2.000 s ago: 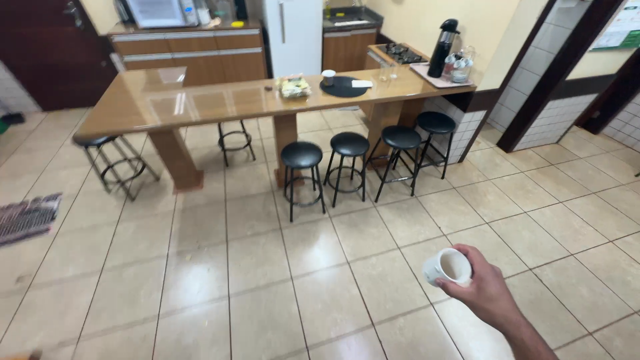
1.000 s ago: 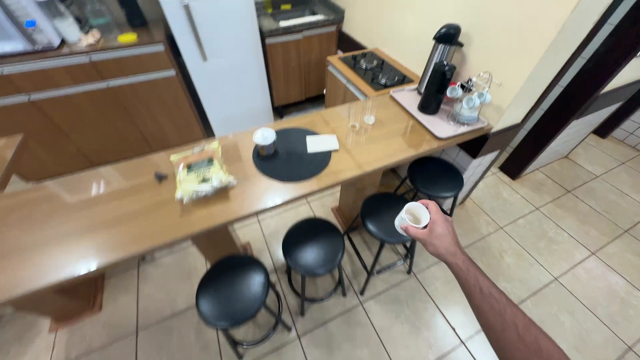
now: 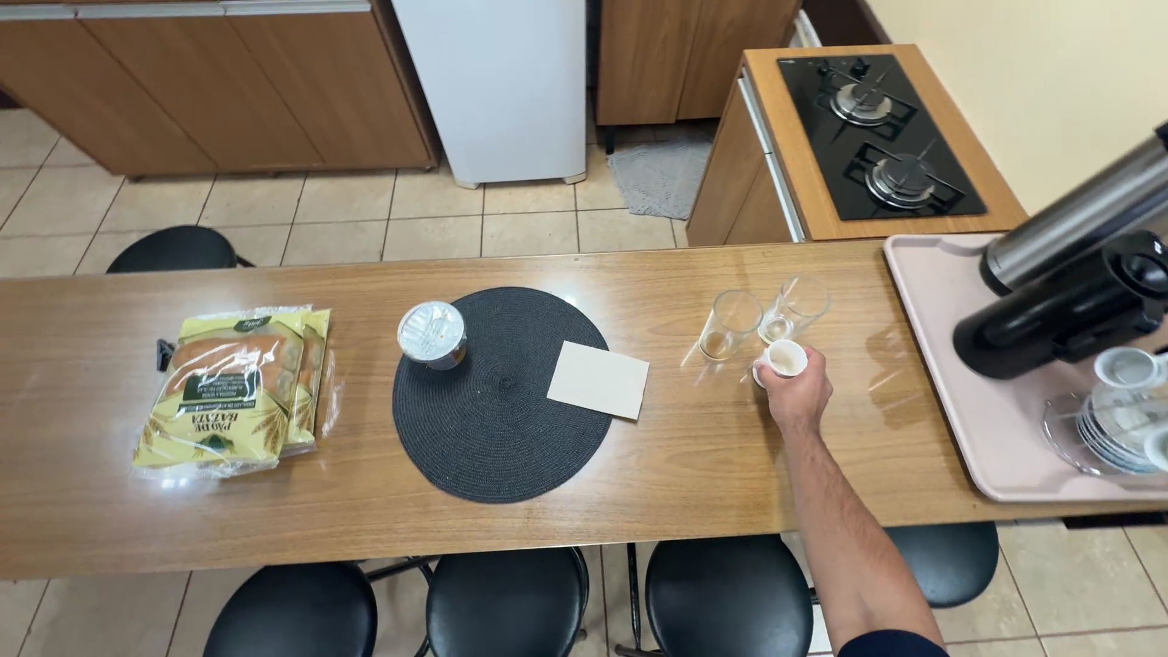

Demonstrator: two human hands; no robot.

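My right hand (image 3: 799,391) is closed around a small white cup (image 3: 786,359), at or just over the wooden counter (image 3: 693,484). Just beyond the cup are two clear drinking glasses, one (image 3: 733,319) to the left and one (image 3: 801,306) behind it. A white card or folded paper (image 3: 598,379) overlaps the right edge of a round black woven placemat (image 3: 502,438). A foil-lidded tub (image 3: 432,334) stands on the placemat's upper left edge. Packaged bread (image 3: 233,392) in yellow plastic bags lies farther left. My left hand is out of view.
A pink tray (image 3: 940,365) at the right holds a steel thermos (image 3: 1077,214), a black thermos (image 3: 1049,315) and a rack of cups and saucers (image 3: 1109,429). Black stools (image 3: 730,598) line the near side. A cooktop (image 3: 881,137) and a white refrigerator (image 3: 502,82) are beyond the counter.
The view has moved up close to the counter. My right hand, earlier out over the floor and then over the stools with the white cup, is now at the counter beside the two glasses.
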